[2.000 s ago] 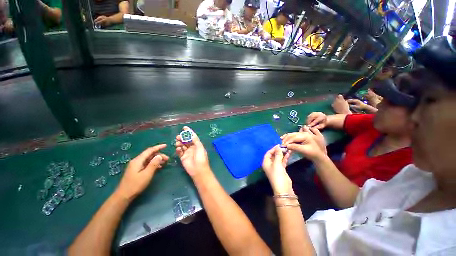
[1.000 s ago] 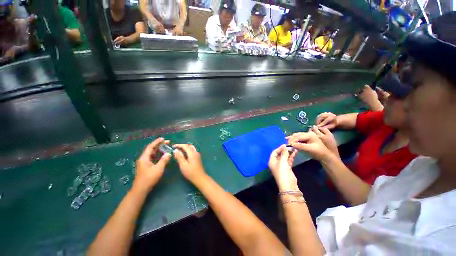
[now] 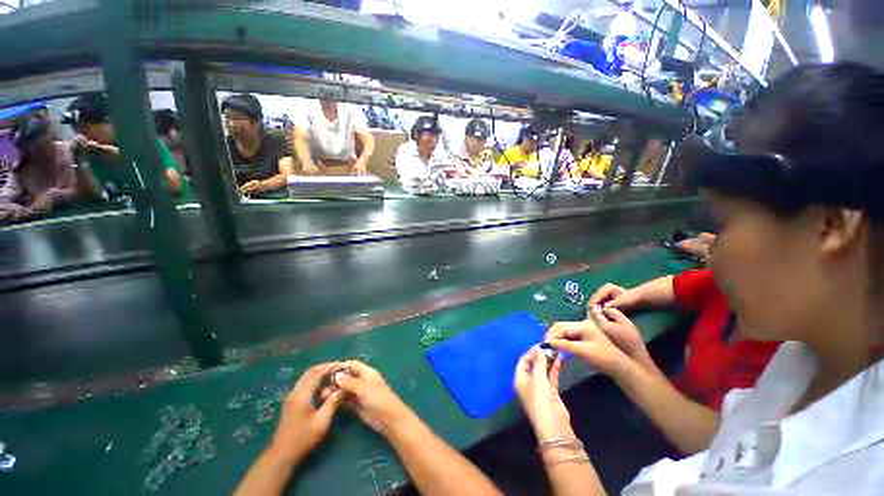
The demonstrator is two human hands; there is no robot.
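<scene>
A small square housing (image 3: 334,376) is held between my two hands above the green bench, mostly hidden by the fingers. My left hand (image 3: 308,402) grips it from the left and my right hand (image 3: 368,392) from the right, fingertips close together. Clear plastic parts (image 3: 179,441) lie in a loose pile on the bench left of my hands. More clear parts (image 3: 265,409) are scattered between the pile and my left hand.
A blue cloth (image 3: 489,363) lies right of my hands. A neighbour in a white shirt (image 3: 775,426) works at its right edge. The dark belt (image 3: 388,262) runs beyond the bench, with a green post (image 3: 160,223) at left. Several people sit across the line.
My right hand held the housing on its open fingers; now both hands close around it. My left hand came in from an empty, open pose. The view has tilted up.
</scene>
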